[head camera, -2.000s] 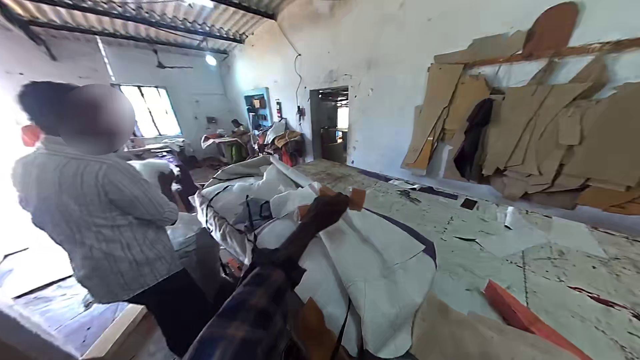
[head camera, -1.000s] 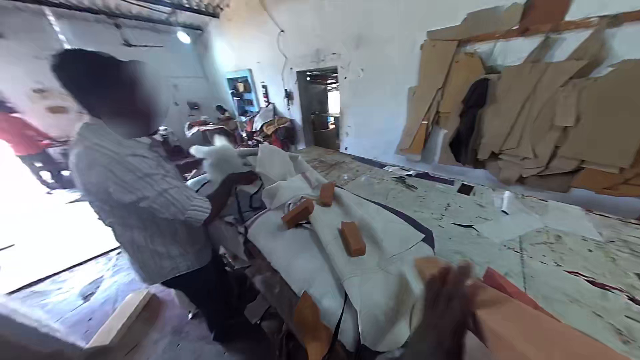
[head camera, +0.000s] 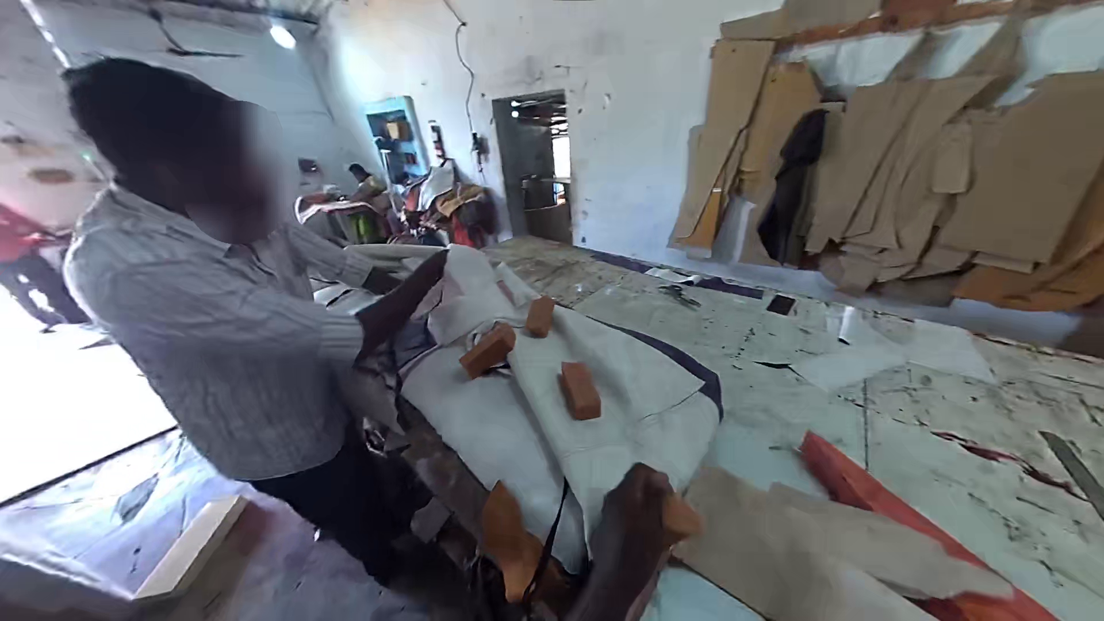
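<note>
My left hand (head camera: 642, 509) is at the near edge of a pile of pale sheets (head camera: 561, 423), leather or cloth. Its fingers are curled round a reddish-brown block (head camera: 681, 517), partly hidden by the hand. Farther up the pile lie three similar blocks: one (head camera: 580, 391) nearest my hand, one (head camera: 488, 350) to the left and one (head camera: 541, 316) beyond. My right hand is out of view. Across the pile on the left, a person in a striped shirt (head camera: 207, 345) reaches both arms over the sheets; one hand is on or near the far folds.
Brown paper sheets (head camera: 776, 535) and a red strip (head camera: 897, 509) lie right of the pile on a marked worktable (head camera: 776, 414). An orange-brown piece (head camera: 509, 535) hangs by the near edge. Cardboard patterns (head camera: 914, 172) hang on the wall. A pale beam (head camera: 190, 548) is on the floor.
My left hand, a second ago raised with fingers spread and without a block, now grips one at the pile's near edge. The other person has leaned in and reached farther over the sheets.
</note>
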